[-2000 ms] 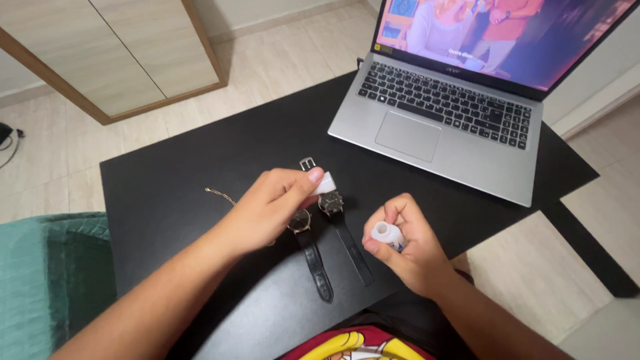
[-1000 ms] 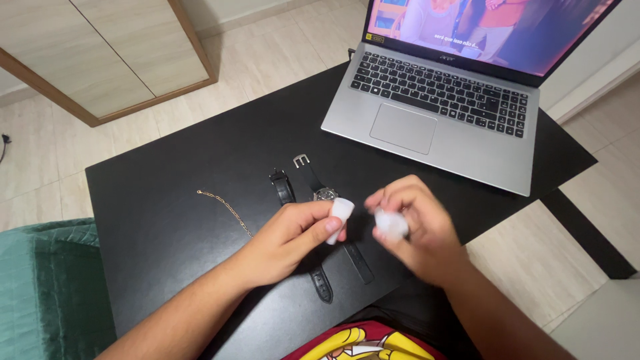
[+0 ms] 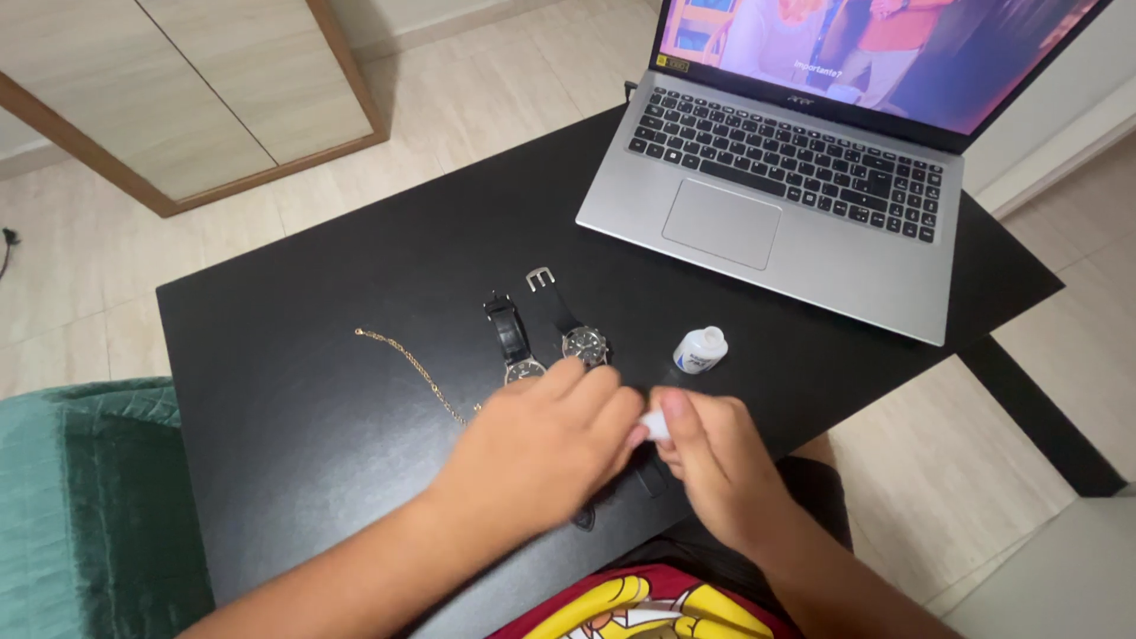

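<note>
Between my left hand [image 3: 546, 439] and my right hand [image 3: 714, 461] is a small white piece [image 3: 655, 425], perhaps a cap; the fingers of both hands close around it. A small white plastic bottle [image 3: 701, 351] with an open neck stands on the black table, just beyond my right hand. Two wristwatches with black straps lie side by side: the right watch [image 3: 585, 344] shows its dark dial, while the left watch [image 3: 524, 371] is partly hidden by my left hand. To their left stretches a thin gold chain bracelet [image 3: 408, 359], its near end by my left hand.
An open silver laptop [image 3: 754, 195] sits at the far right of the black table [image 3: 293, 355]. Green quilted fabric [image 3: 80, 497] is at the left edge of the view. Beyond the table, a wood-framed cabinet [image 3: 222, 98] stands on the tiled floor.
The white bottle, earlier in my right hand, now stands on the table, let go. My right hand has moved to my left one and meets it at the small white piece.
</note>
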